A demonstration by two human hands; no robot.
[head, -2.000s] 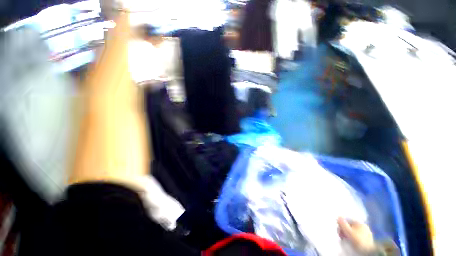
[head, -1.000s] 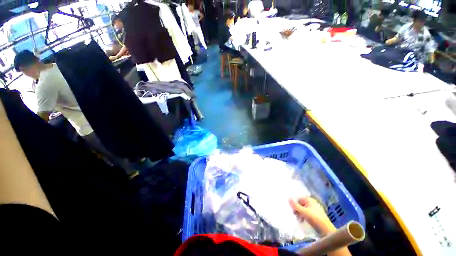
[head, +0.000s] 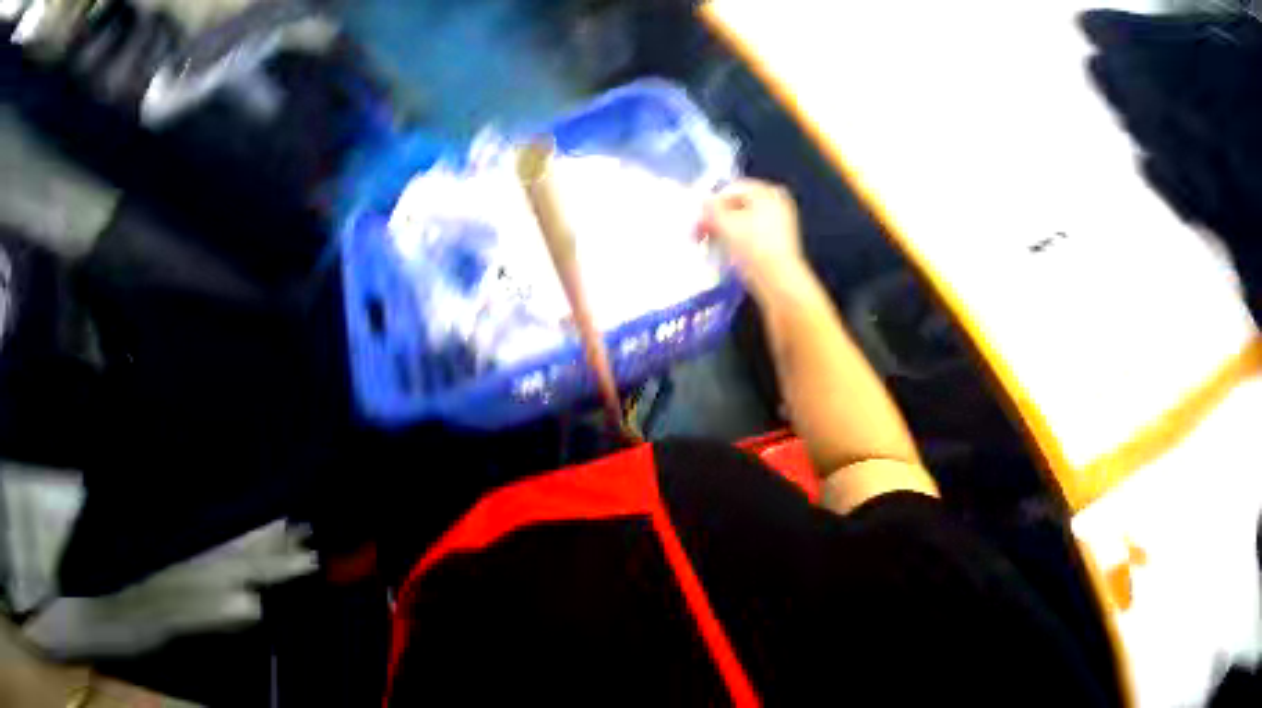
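Observation:
My right hand [head: 750, 228] is at the right side of the blue plastic basket [head: 505, 401]. Its fingers are closed on the edge of the whitish clear garment bags [head: 623, 228], blurred. The bags lie crinkled in the basket. A tan tube [head: 565, 256] slants up across the front of the basket and over the bags. My left hand is not in view; a bit of skin with a gold-coloured band shows at the bottom left edge, cut off, and I cannot tell whose it is.
A long white table [head: 969, 208] with a yellow edge runs down the right. Dark cloth [head: 194, 318] fills the left, with pale cloth [head: 180, 595] at lower left. A red stool part [head: 789, 457] shows beside my apron [head: 554, 491]. Blue film lies behind the basket.
The view has tilted down, so the basket sits higher and further left, and the hanging clothes and people are gone. My right hand has moved from over the bags to the basket's right side.

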